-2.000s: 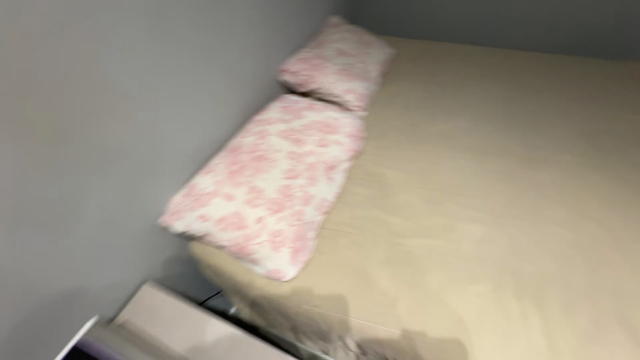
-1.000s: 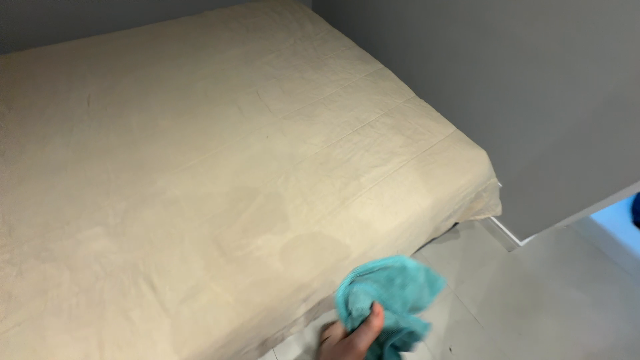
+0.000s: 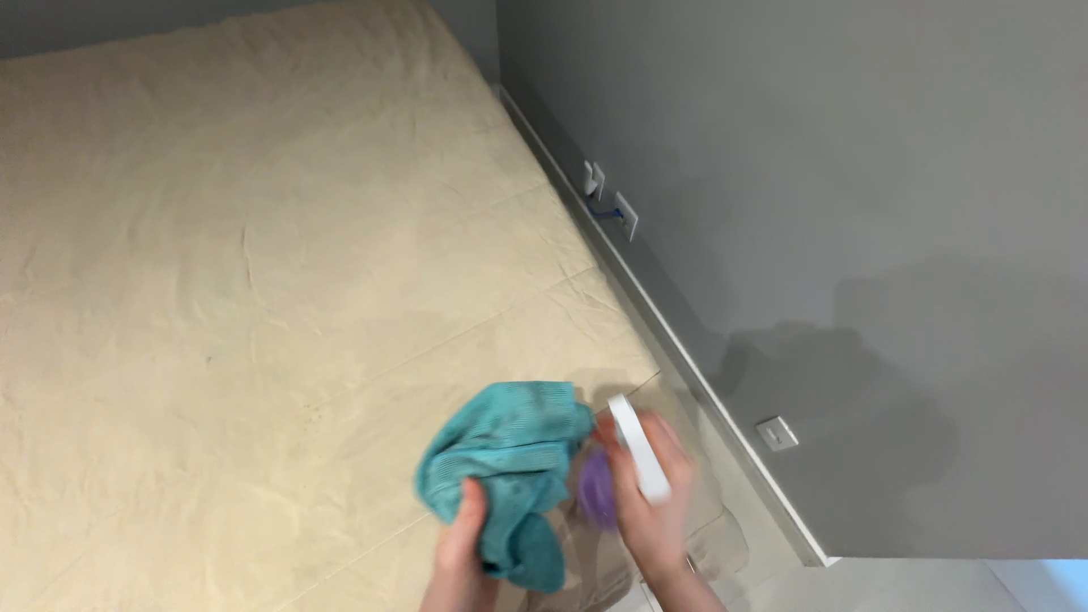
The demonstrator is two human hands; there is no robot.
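My left hand (image 3: pixel 463 544) grips a teal cloth (image 3: pixel 510 467), thumb on top, its folds hanging over the corner area of a bed with a beige fitted sheet (image 3: pixel 255 297). Just to the right, my right hand (image 3: pixel 654 493) is closed around a spray bottle with a white trigger head (image 3: pixel 639 449) and a purple body (image 3: pixel 597 490). The right hand and the bottle are blurred, and part of the bottle is hidden by the fingers. The cloth's right edge lies close to the fingers of my right hand; whether they touch is unclear.
A grey wall (image 3: pixel 850 212) with a white-edged baseboard (image 3: pixel 671 340) runs along the bed's right side. Low on it are a wall outlet with a blue cable (image 3: pixel 627 216), a white plug (image 3: pixel 590 179) and another wall plate (image 3: pixel 777 433). Pale floor tiles (image 3: pixel 918 586) show at lower right.
The view has swung from the pillows to the bed's other side. The cloth is now over the bed rather than beside its edge, and my right hand with the spray bottle has come into view.
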